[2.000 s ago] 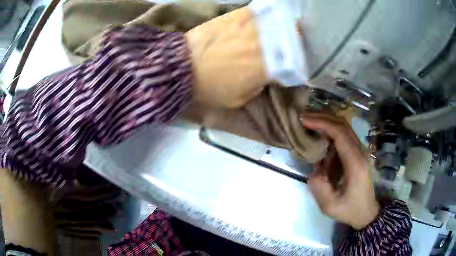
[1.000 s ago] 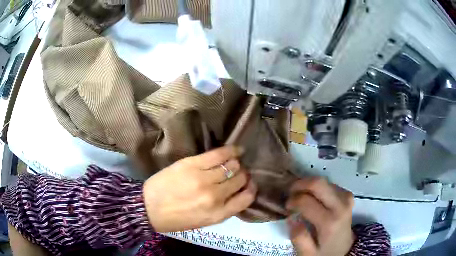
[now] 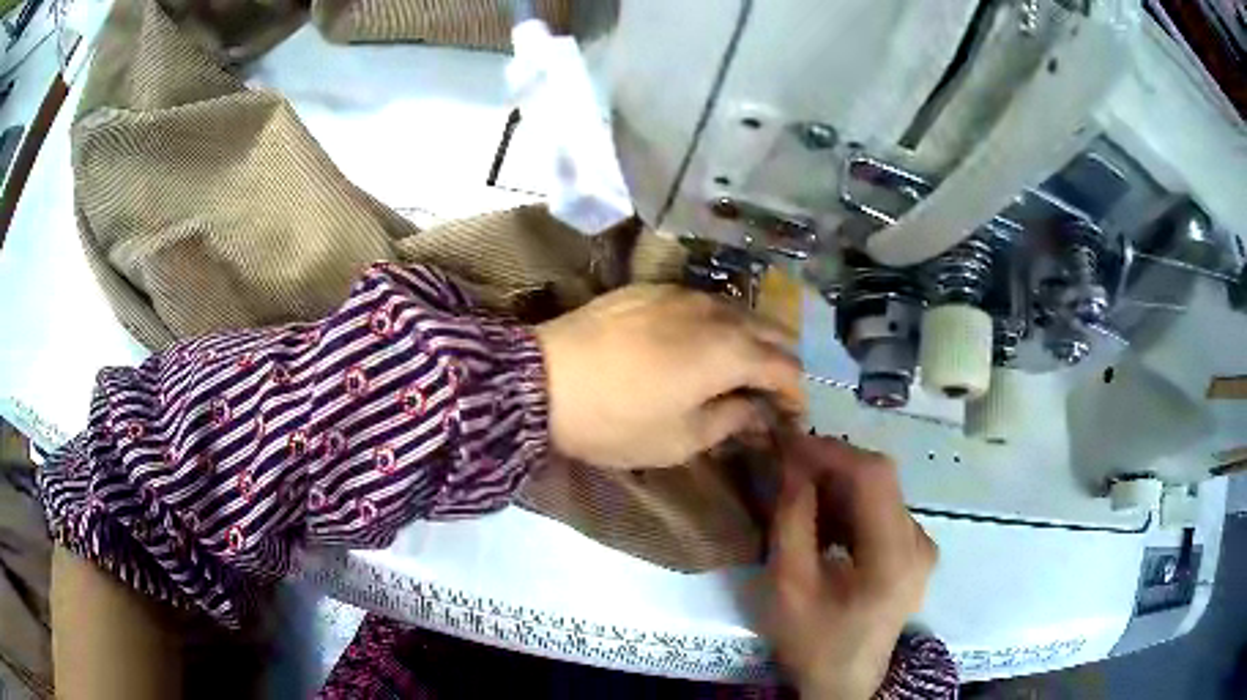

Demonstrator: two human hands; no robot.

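Observation:
The tan-brown ribbed garment piece (image 3: pixel 260 178) lies in a bunched curve from the upper left to under the sewing machine head (image 3: pixel 821 69). My left hand (image 3: pixel 670 376) lies over the cloth just in front of the presser foot (image 3: pixel 725 267), its fingers closed on the cloth edge. My right hand (image 3: pixel 848 547) pinches the end of the same cloth between thumb and fingers, lower right of my left hand. Part of the cloth edge is hidden by my fingers. A small pale spot shows at my right fingers; I cannot tell what it is.
Cream tension knobs (image 3: pixel 955 350) stand right of the needle area. A yellow-tan block (image 3: pixel 780 304) sits beside the foot. A white translucent bar (image 3: pixel 572 137) hangs left of the head. A ruler-marked strip (image 3: pixel 547 636) follows the table's front edge.
My left hand has moved right and up, closer to the presser foot, covering more of the cloth. My right hand stays on the cloth end, a little lower than my left. The view has shifted slightly.

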